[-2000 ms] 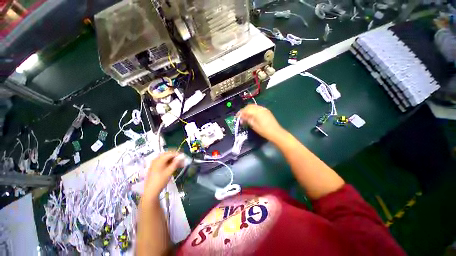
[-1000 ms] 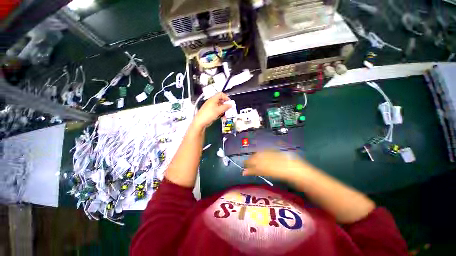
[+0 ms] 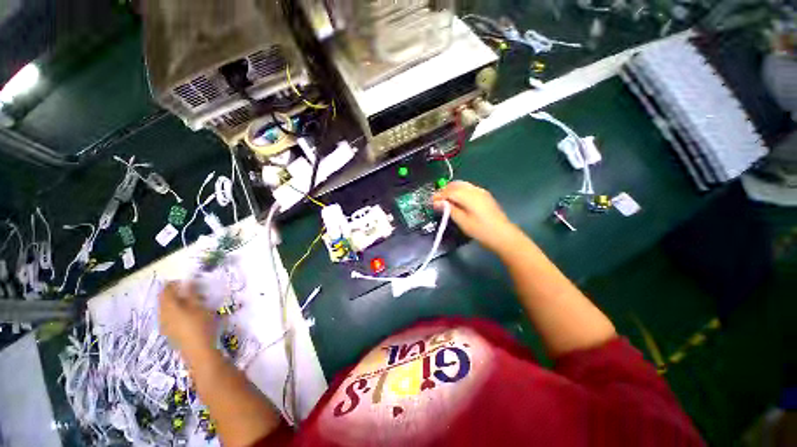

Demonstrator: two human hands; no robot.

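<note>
My right hand (image 3: 456, 208) grips the end of a white cord (image 3: 440, 234) at the right side of the green fixture board (image 3: 416, 208). The cord loops down to a white bundled part (image 3: 414, 282) at the front edge of the black fixture (image 3: 398, 249). A board with yellow parts (image 3: 341, 248) sits by the white socket block (image 3: 368, 229). A red spot (image 3: 377, 264) shows in front. My left hand (image 3: 185, 307) is blurred over the heap of corded boards (image 3: 131, 375) on the white sheet; its fingers cannot be made out clearly.
Instruments stand behind the fixture: a grey vented box (image 3: 229, 83) and a pale meter (image 3: 428, 96). Two corded boards (image 3: 599, 203) lie on the mat at right. Ridged white trays (image 3: 699, 113) stand far right. More cords (image 3: 122, 196) lie at rear left.
My left hand has moved from the socket block to the heap at left. My right hand has moved from the front of the fixture to its green board, now with a cord. The camera view has turned.
</note>
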